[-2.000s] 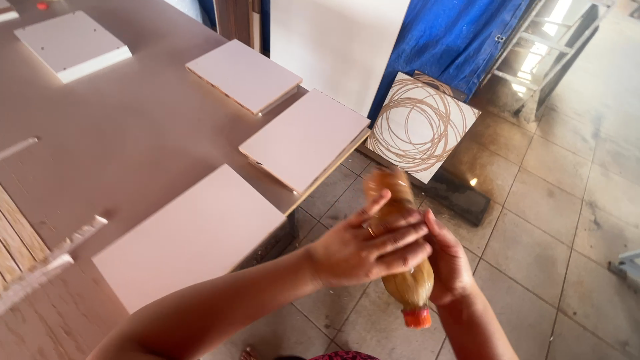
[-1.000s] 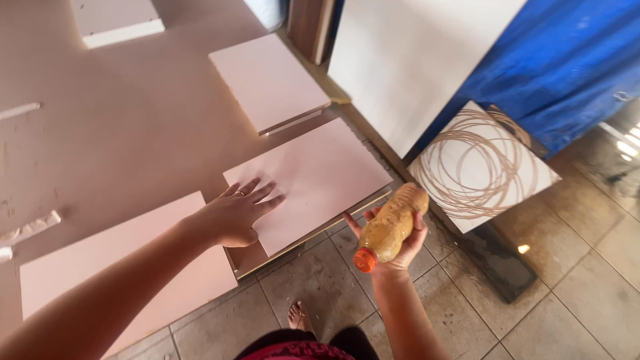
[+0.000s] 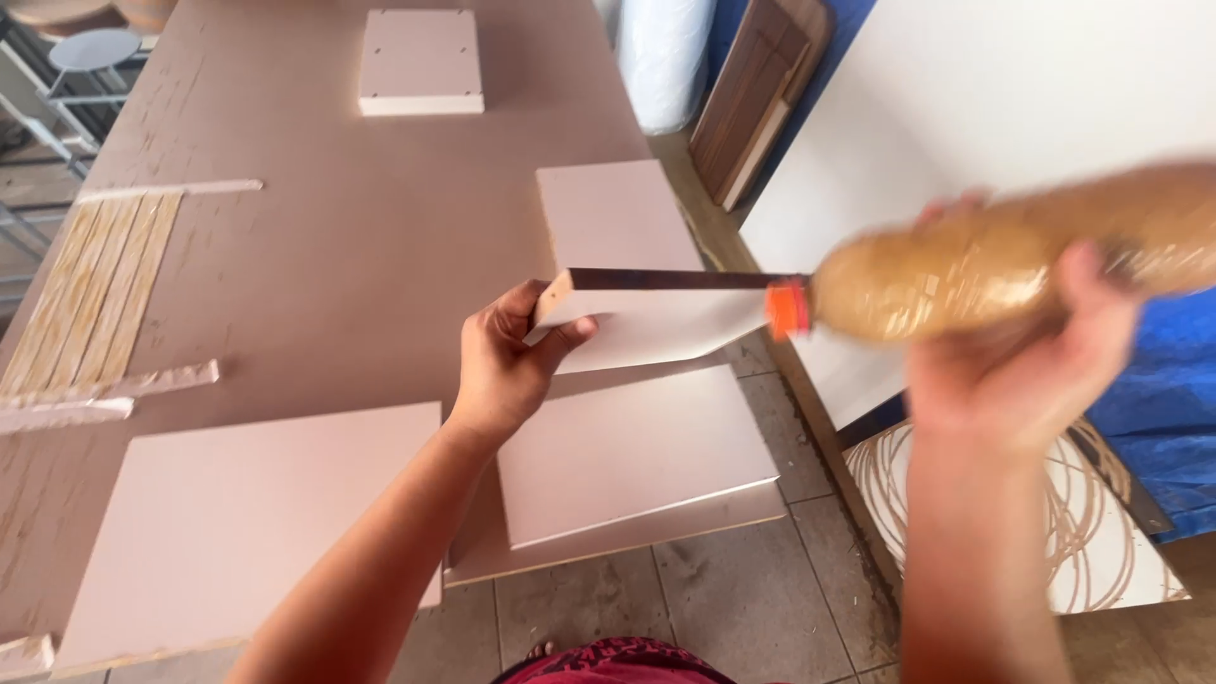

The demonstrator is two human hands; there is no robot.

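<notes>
My left hand (image 3: 513, 356) grips the near corner of a white board (image 3: 655, 318), thumb on its face, tilting it up on edge above the table. The board's dark long edge faces up. In my right hand (image 3: 1026, 351) is a plastic bottle of tan-brown liquid (image 3: 940, 271), lying sideways and blurred. Its orange cap (image 3: 788, 309) points left, at the far end of the board's dark edge; whether they touch I cannot tell. Below the raised board, another pale board (image 3: 636, 456) lies on the table corner, and a further one (image 3: 617, 214) lies behind it.
On the brown table (image 3: 380, 237) lie a large pale panel (image 3: 256, 522), a stack of boards (image 3: 422, 62) and glue-streaked strips (image 3: 95, 285). A tall white panel (image 3: 950, 123) leans at the right, near a board with brown loops (image 3: 1092, 532) and a blue tarp (image 3: 1168, 408).
My left hand, flat on a board one second ago, now holds a board tilted up. The bottle in my right hand has been raised, its cap now beside that board's edge. The view has shifted.
</notes>
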